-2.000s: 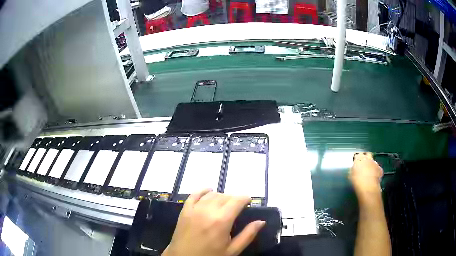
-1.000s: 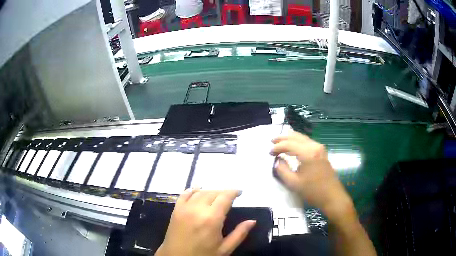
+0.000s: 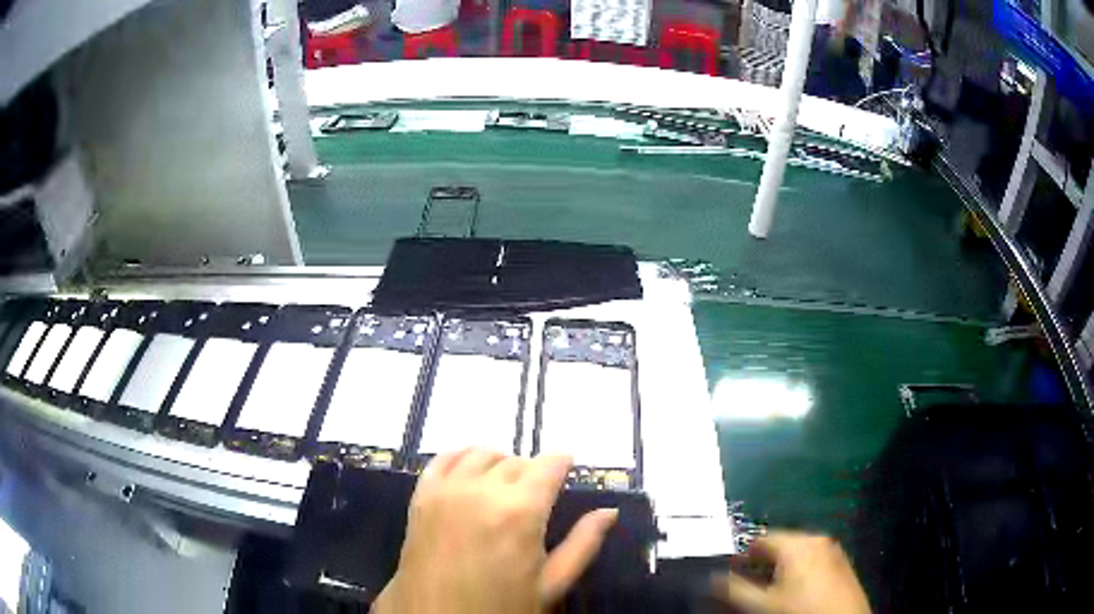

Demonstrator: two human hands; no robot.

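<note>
A row of black phone middle frames (image 3: 588,402) with pale windows lies on the pale rail. The rightmost one lies on the white plate (image 3: 690,420) with a small gap to its neighbour. My left hand (image 3: 480,528) lies over a dark, glossy phone-shaped stack (image 3: 360,522) below the row, thumb and fingers around it; my palm hides its middle. My right hand (image 3: 798,576) is blurred and cut off by the bottom edge, right of the stack beside a dark area. Whether it holds anything cannot be told.
A flat black mat (image 3: 510,274) lies behind the row. A thin open frame (image 3: 450,212) is on the green belt (image 3: 600,216). A white pole (image 3: 782,132) stands beyond. Black trays (image 3: 984,504) are at right, a grey cabinet (image 3: 180,132) at left.
My right hand has moved from above the white plate down to the bottom edge. A black frame now shows at the row's right end. My left hand remains on the stack.
</note>
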